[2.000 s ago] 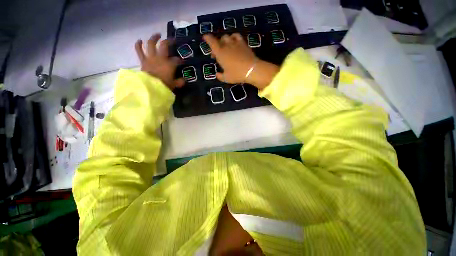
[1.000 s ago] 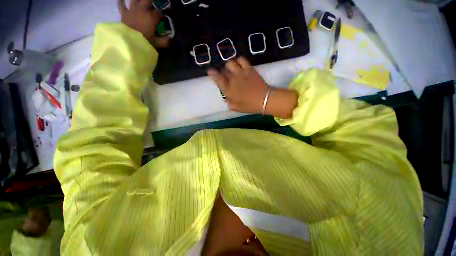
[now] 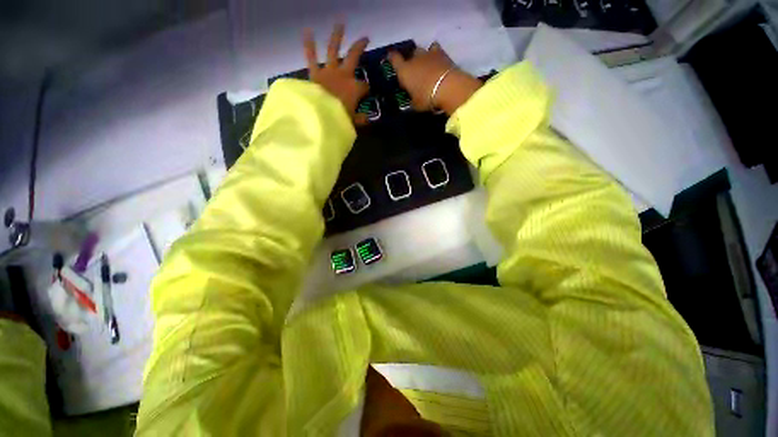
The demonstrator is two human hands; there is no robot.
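A black foam tray (image 3: 409, 143) with rows of watch pockets lies on the white bench. My left hand (image 3: 339, 78) is over its upper part, fingers spread, thumb and fingertips at watches with green text. My right hand (image 3: 420, 75) is beside it at the tray's top right, fingertips touching lit watches; whether either hand grips one is unclear. Dark-screened watches, one of them (image 3: 356, 198), sit in the bottom row. Two smartwatches with green text (image 3: 368, 250) lie side by side on the white surface below the tray. My left sleeve hides part of the tray.
A large white sheet (image 3: 601, 111) lies at the right. Papers (image 3: 128, 367) with pens (image 3: 109, 299), a red-tipped item and a purple piece lie at the left. Another black tray (image 3: 580, 13) is at the top right. A yellow sleeve of a person shows at the left edge.
My right hand has moved from below the tray up to its top right. My left hand has moved right over the tray. Two lit watches now show on the white surface below it.
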